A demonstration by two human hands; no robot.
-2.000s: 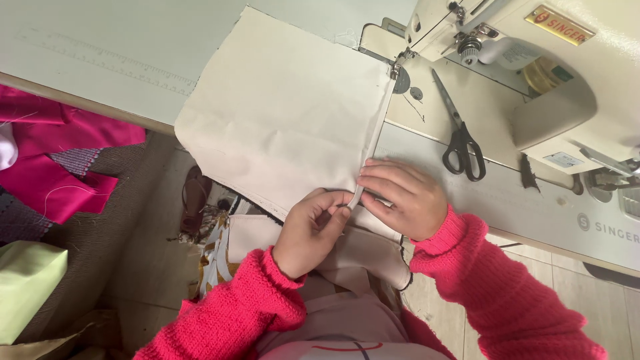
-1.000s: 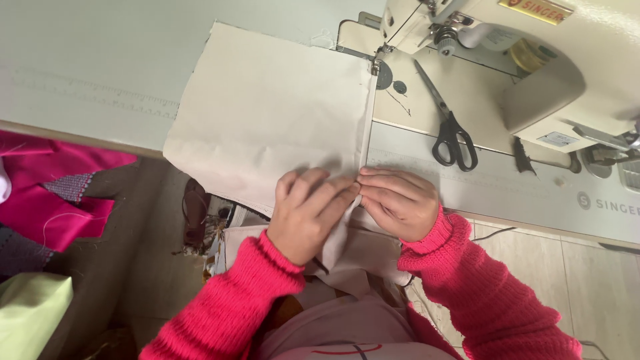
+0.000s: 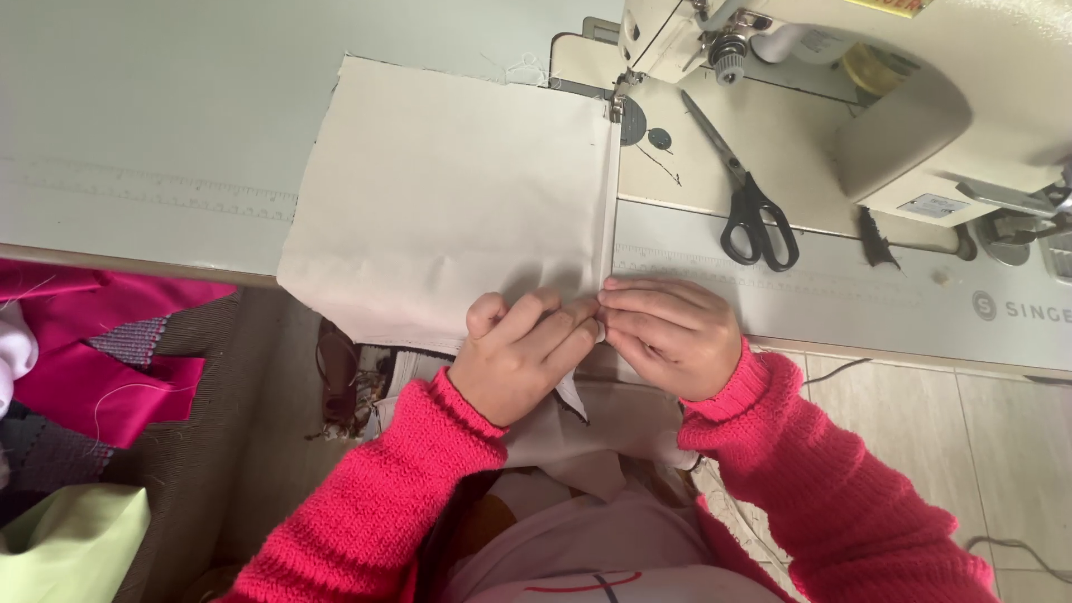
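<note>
A pale cream fabric piece [image 3: 452, 184] lies on the sewing table, its right edge folded into a narrow strip. The far end of that edge sits under the presser foot [image 3: 617, 107] of a Singer sewing machine [image 3: 904, 92]. My left hand [image 3: 528, 352] rests on the near end of the folded edge, fingers bent over the fabric. Against it from the right, my right hand [image 3: 674, 335] pinches the same edge between thumb and fingers. Both thumbs are partly hidden. More of the pale fabric hangs over my lap below the hands.
Black-handled scissors [image 3: 758, 222] lie right of the fabric, partly on the machine bed. A dark scrap [image 3: 877, 239] is farther right. Loose threads [image 3: 529, 71] lie behind the fabric. Magenta cloth [image 3: 109, 360] and light green material [image 3: 75, 536] are at the left, below the table edge [image 3: 126, 261].
My left hand has turned from pinching the strip to lying over it with bent fingers. My right hand stays at the folded edge. The view has shifted slightly.
</note>
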